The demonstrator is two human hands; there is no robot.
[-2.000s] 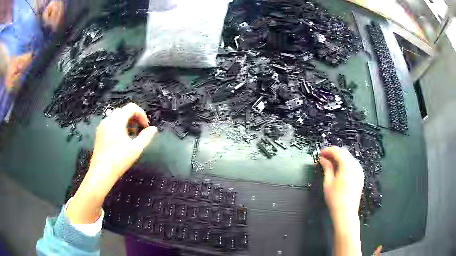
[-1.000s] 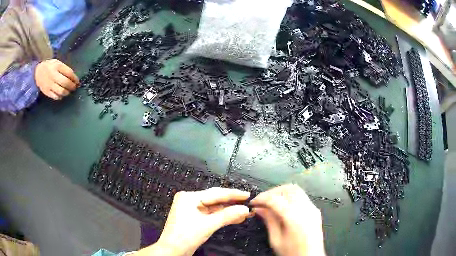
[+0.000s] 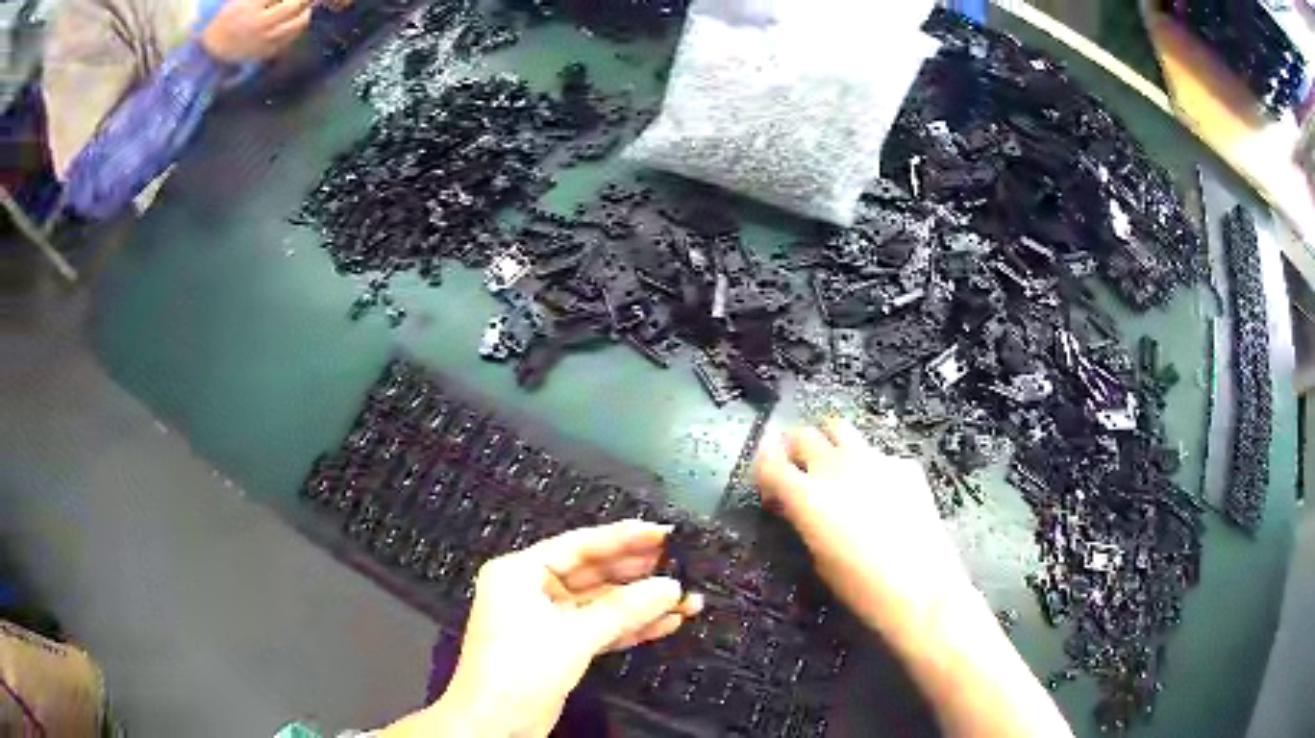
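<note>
My left hand [image 3: 570, 620] is over the rows of black assembled units [image 3: 476, 483]. Its thumb and index finger pinch what looks like a small black part [image 3: 675, 555], mostly lost against the dark rows. My right hand [image 3: 865, 519] reaches forward with its fingertips down at the tiny silver metal pieces [image 3: 700, 440] on the green surface. Whether it holds one is hidden. A narrow dark strip [image 3: 746, 454] lies just left of its fingertips.
Loose heaps of black parts [image 3: 995, 310] spread behind and to the right, with another heap [image 3: 433, 180] at the left. A clear bag of small metal pieces [image 3: 786, 108] stands behind. A filled long strip [image 3: 1247, 375] lies far right. Another person's hand [image 3: 257, 26] is at top left.
My hands, together a second ago, are apart; my right hand has moved forward to the silver pieces. The view has shifted left. The other person's hand has moved away from the left heap.
</note>
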